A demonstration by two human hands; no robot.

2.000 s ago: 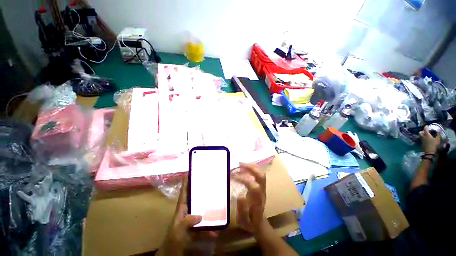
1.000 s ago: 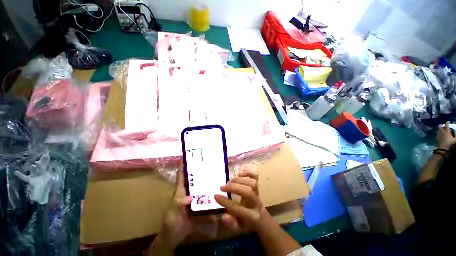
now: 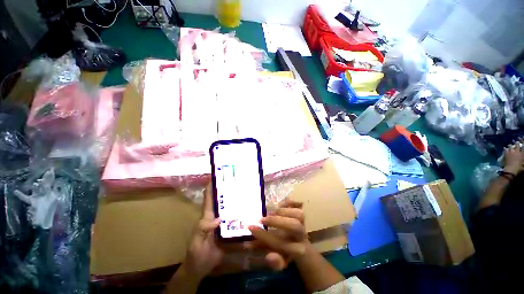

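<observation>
A smartphone (image 3: 238, 186) with a lit white screen and a small coloured patch near its bottom is upright in front of me. My left hand (image 3: 204, 238) holds it from the left and below. My right hand (image 3: 284, 232) is at its lower right, fingers bent, one fingertip at the lower screen; it holds nothing that I can see. Behind the phone lie pale pink foam pieces (image 3: 166, 109) in crinkled clear film, on brown cardboard (image 3: 143, 235).
A taped box (image 3: 428, 224), blue folder (image 3: 373, 224), papers (image 3: 359, 155) and red-blue roll (image 3: 403, 142) lie right. Red bins (image 3: 350, 54) and clear bags (image 3: 468, 103) are behind. Bagged pink foam (image 3: 63, 115) is left. Another person's hand (image 3: 511, 158) is far right.
The phone's screen has gone from mostly blank white to showing small marks. My right fingers have moved in to its lower edge. The view has shifted downward.
</observation>
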